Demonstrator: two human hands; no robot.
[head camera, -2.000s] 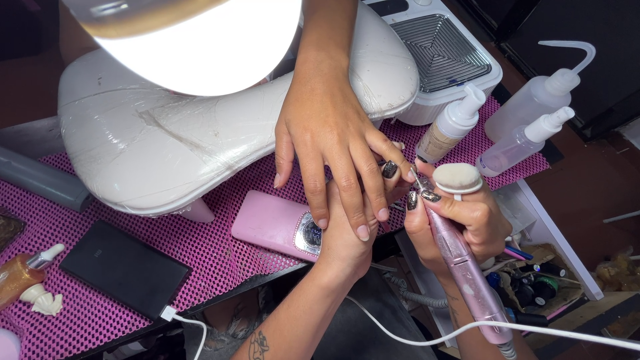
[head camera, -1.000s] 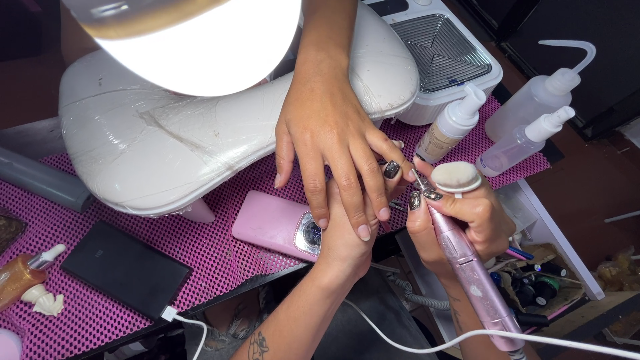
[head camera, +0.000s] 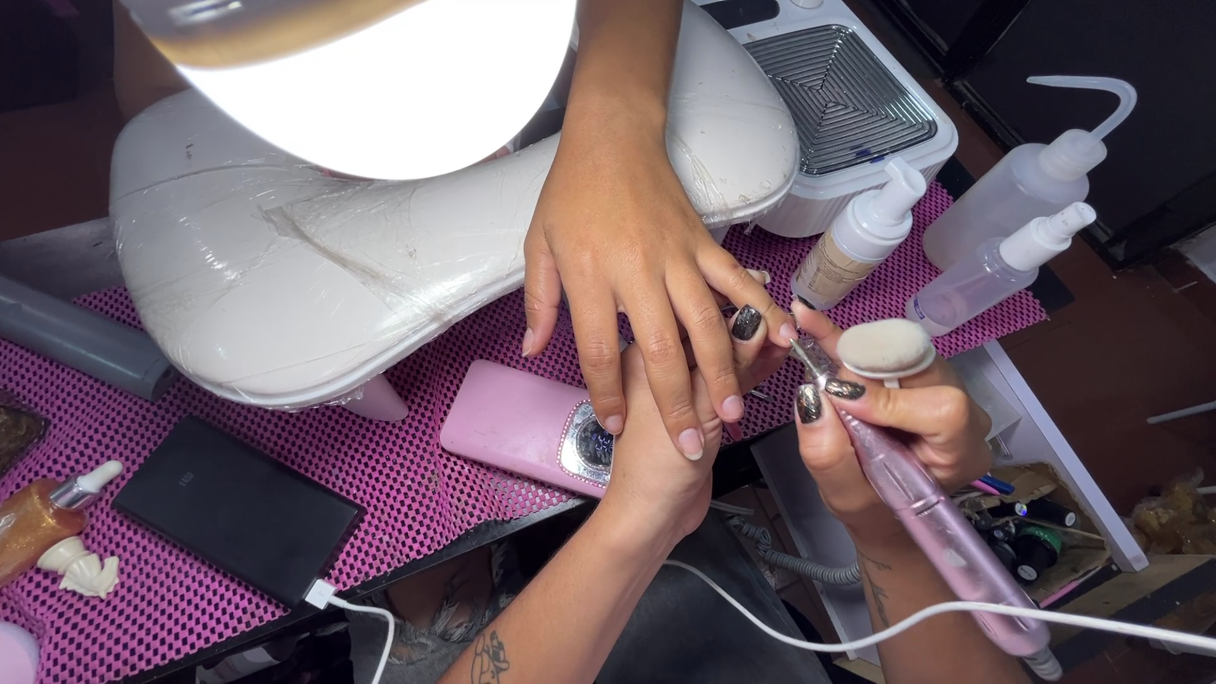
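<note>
A pink electric nail drill (head camera: 917, 499) rests slanted in my right hand (head camera: 893, 427), its metal bit touching the little fingertip of another person's hand (head camera: 636, 237). A round white pad or brush (head camera: 885, 349) sits above my right fingers; how it is held is hidden. From below, my left hand (head camera: 665, 446) holds the other person's hand near that little finger, with my dark-polished thumb beside it. The other person's wrist lies over the plastic-wrapped white armrest (head camera: 285, 256). Behind my left hand is a pink drill control unit (head camera: 518, 418) with a display.
A bright lamp (head camera: 399, 85) hangs over the armrest. Pump and squeeze bottles (head camera: 860, 237) stand at the right by a white dust collector (head camera: 836, 95). A black power bank (head camera: 237, 508) lies at the left. A white cable (head camera: 760, 622) crosses below my wrists, near an open drawer (head camera: 1054, 446).
</note>
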